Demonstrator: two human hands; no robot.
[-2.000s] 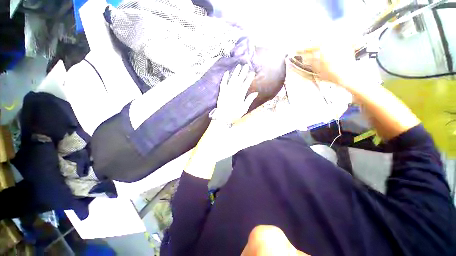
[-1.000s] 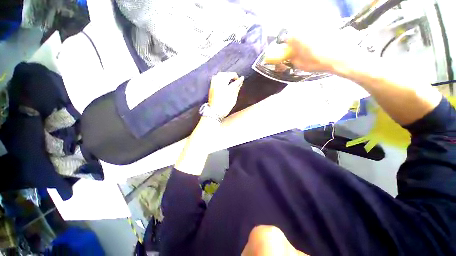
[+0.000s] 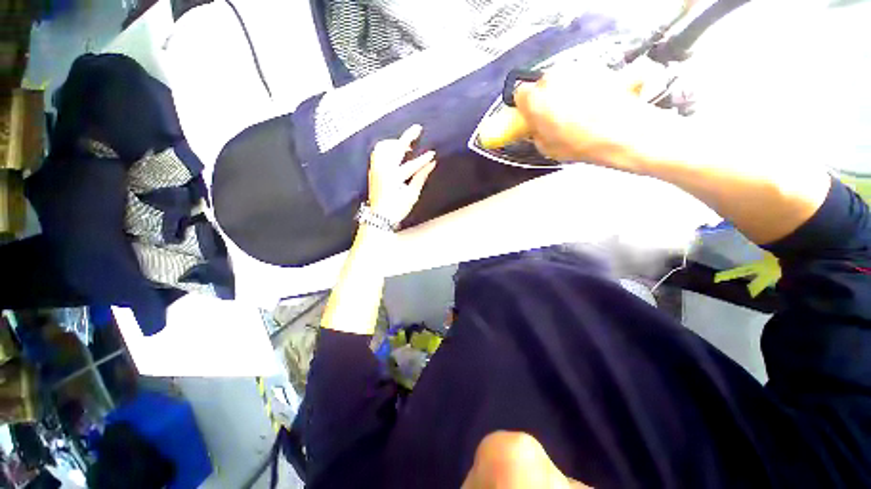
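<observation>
A navy garment strip (image 3: pixel 382 138) with checked lining (image 3: pixel 382 94) along its far edge lies over the dark padded buck (image 3: pixel 272 205). The buck's rounded end is bare at the left. My left hand (image 3: pixel 393 181) rests at the strip's near edge, fingers bent and spread, a bracelet on the wrist. I cannot tell if its fingertips pinch the cloth. My right hand (image 3: pixel 573 113) holds the steam iron (image 3: pixel 499 134) by its yellowish handle. The iron's pointed tip faces left, at the strip's near edge. Glare hides much of the cloth beyond the iron.
The white-covered table (image 3: pixel 497 227) runs under the buck. A heap of navy and checked pieces (image 3: pixel 105 191) lies left of it. A blue crate (image 3: pixel 172 435) stands on the lower left. Dark hose or cord (image 3: pixel 702 29) runs at the upper right. Yellow scraps (image 3: pixel 754 275) lie at right.
My right hand, empty-looking in glare at first, later shows the iron, now over the cloth's edge. My left hand has gone from flat to bent fingers and shifted left along the strip. The view has shifted.
</observation>
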